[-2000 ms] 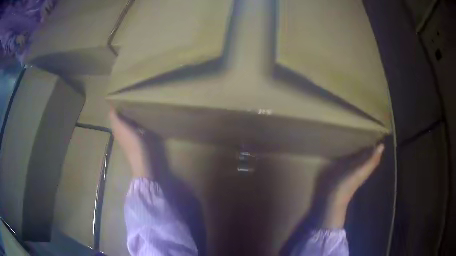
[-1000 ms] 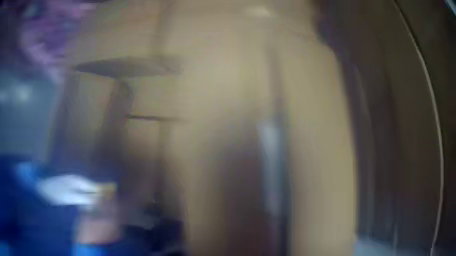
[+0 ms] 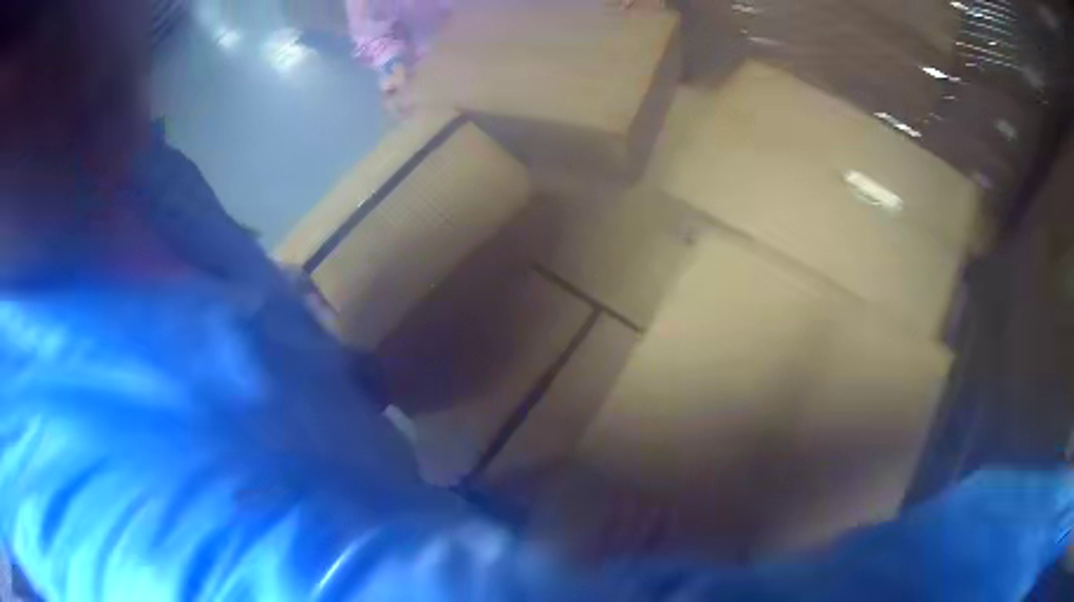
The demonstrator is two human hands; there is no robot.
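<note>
Neither of my hands is in view. Brown cardboard cartons lie grouped in front of me, somewhat blurred. The nearest carton (image 3: 777, 376) is at the lower right of centre. Behind it lies a carton with a small white label or bright patch (image 3: 813, 176). A raised carton (image 3: 548, 71) sits at the top centre. Another carton (image 3: 424, 223) with a dark line across its top stands at the left. Lower carton tops (image 3: 506, 376) with dark seams between them show in the middle.
A person in a blue smock (image 3: 212, 447) is very close, covering the left and bottom, with blue also at the lower right. A person's pink sleeve (image 3: 383, 29) is at the top. Glossy wrinkled film (image 3: 907, 82) shows at the upper right. Grey-blue floor (image 3: 283, 141) lies upper left.
My hands, earlier under the front edge of an open-flapped carton, have left the view. The view has swung and tilted over the cartons. The blue-clothed person now fills much more of the foreground.
</note>
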